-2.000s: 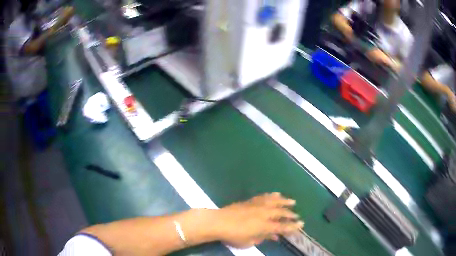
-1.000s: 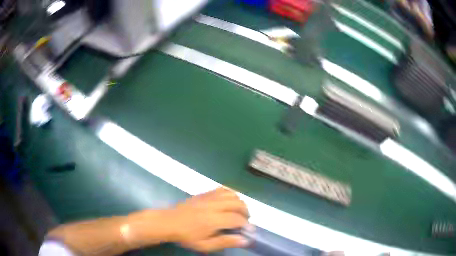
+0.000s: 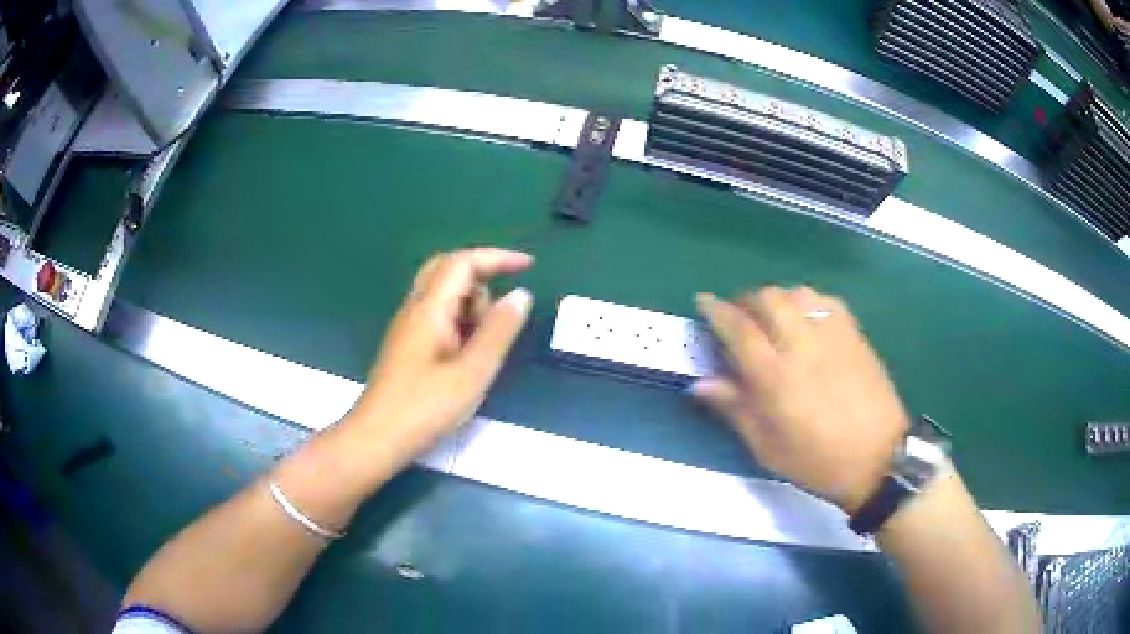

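Observation:
A white strip panel (image 3: 638, 337) with groups of small dark dots lies on a dark base on the green bench, in front of me. My left hand (image 3: 452, 341) is just left of its left end, thumb and index finger apart, holding nothing. My right hand (image 3: 812, 390) is at its right end, index finger at the far edge and thumb at the near edge. This hand hides the panel's right end, and its fingers are slightly blurred.
A stack of ribbed fixtures (image 3: 775, 143) stands on the far rail (image 3: 459, 115). A black locating block (image 3: 587, 167) lies left of it. A short studded block (image 3: 1107, 437) is at right. The machine's red button (image 3: 50, 280) and a white wipe (image 3: 22, 339) are at left.
The view has shifted. My left hand held a dark-grey item at the near rail and is now empty, beside the panel. My right hand has come into view at the panel's right end.

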